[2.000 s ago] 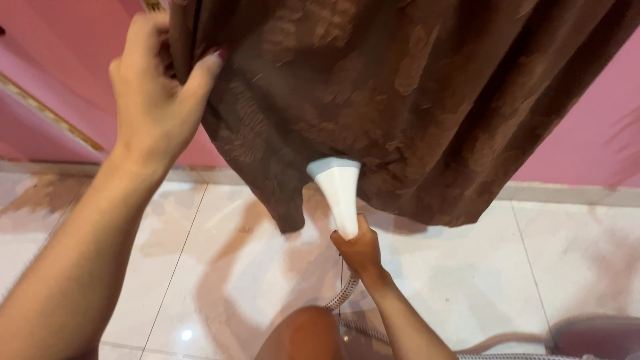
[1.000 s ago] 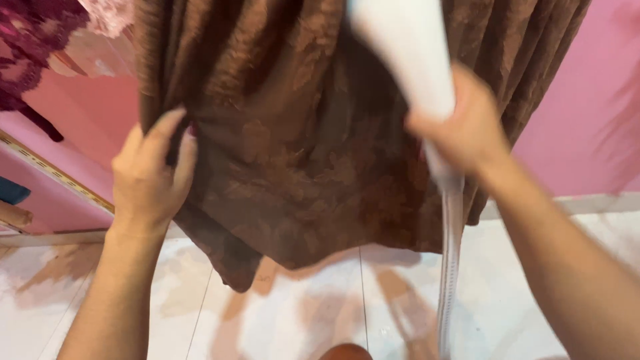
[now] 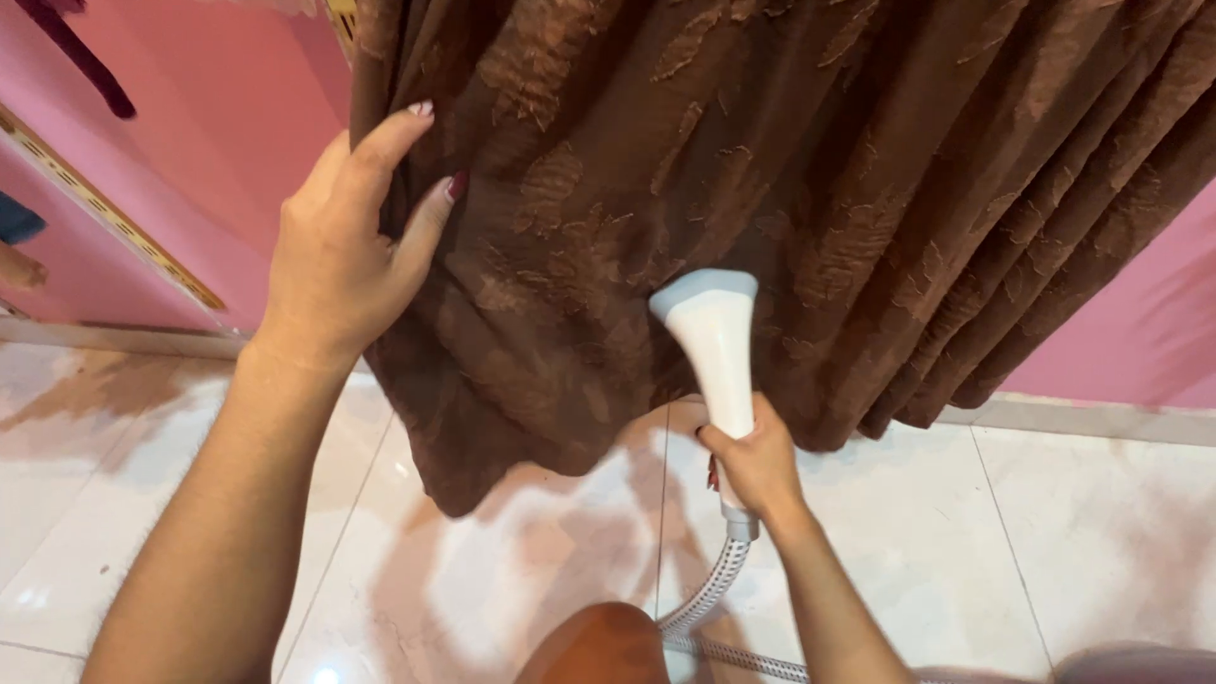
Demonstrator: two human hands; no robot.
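Note:
A brown, leaf-textured draped garment [image 3: 589, 247] hangs before me with its hem near the floor. At its left edge, my left hand [image 3: 347, 228] grips the fabric, thumb in front and some fingers hidden behind the folds. My right hand [image 3: 755, 456] is closed round the handle of a white garment steamer head [image 3: 722, 351]. The steamer's pale blue-grey face lies at or very near the lower part of the cloth; whether it touches, I cannot tell. From the handle's lower end runs a braided steam hose [image 3: 708, 589].
Behind the garment stands a pink wall [image 3: 1102, 332] with a slotted metal strip [image 3: 104, 204] at left. A dark red garment part [image 3: 81, 57] hangs at upper left. Glossy white tiles [image 3: 902, 541] cover the floor, and my knee [image 3: 598, 646] shows at the bottom.
The steamer, high on the cloth one second ago, has come down to the lower part of the garment in my right hand. My left hand still holds the left edge.

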